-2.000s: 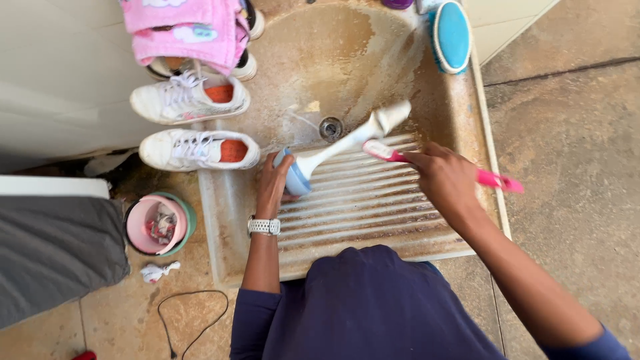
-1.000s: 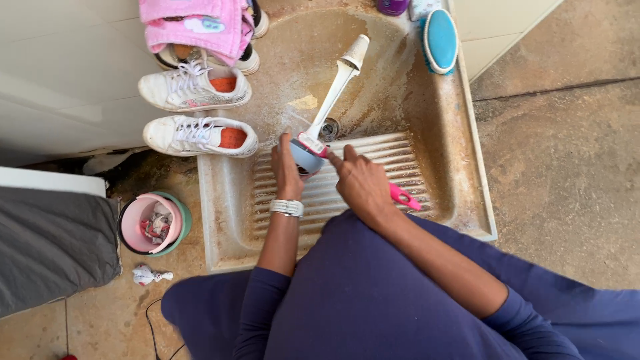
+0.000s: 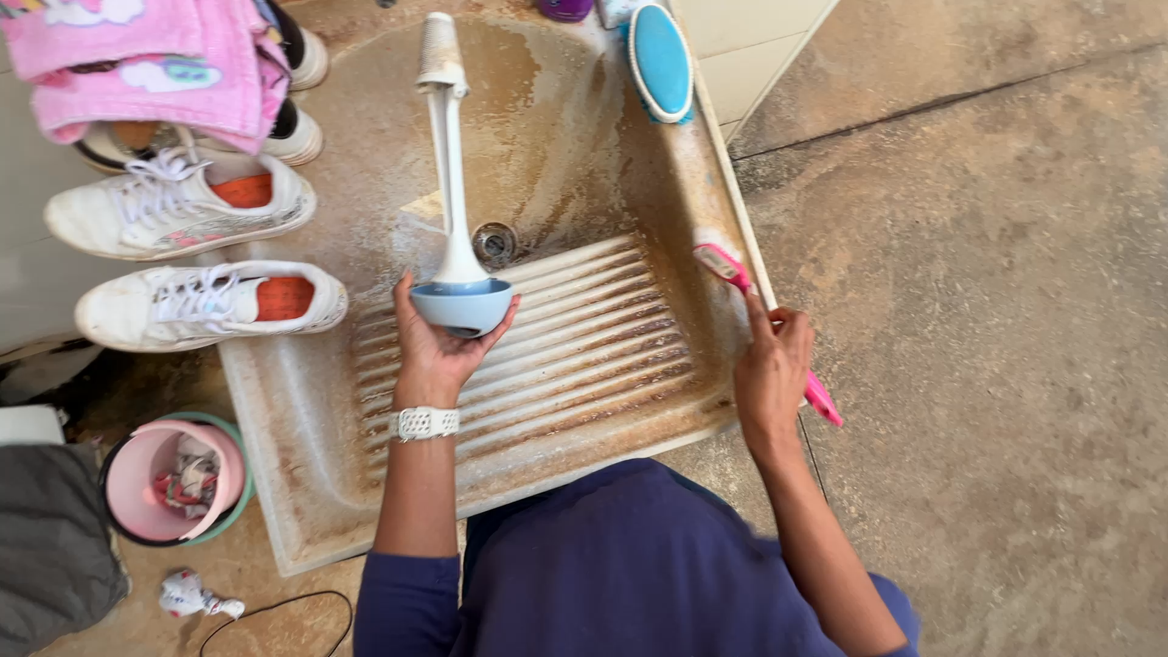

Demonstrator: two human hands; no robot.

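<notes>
My left hand [image 3: 443,351] cups the light blue bowl-shaped base of a white plastic object [image 3: 456,210], whose long split stem stands up toward the sink's far side and ends in a ribbed, stained tip. What the object is, I cannot tell. In my right hand [image 3: 774,374] is a pink-handled brush [image 3: 723,265], held over the right rim of the sink, its white head pointing up and left, well apart from the white object. Beneath both hands lies a stained laundry sink [image 3: 301,493] with a ribbed washboard [image 3: 566,338] and a metal drain [image 3: 495,245].
White sneakers [image 3: 196,306] rest along the left rim, with a pink patterned cloth [image 3: 173,73] over more shoes behind. A blue oval brush [image 3: 662,64] lies on the right rim near a purple container [image 3: 566,7]. Nested buckets [image 3: 173,479] and a cable [image 3: 310,595] are on the floor.
My right hand has moved right with the pink brush, away from the white object it was against a second ago. The object's stem, tilted right before, now points nearly straight up in view.
</notes>
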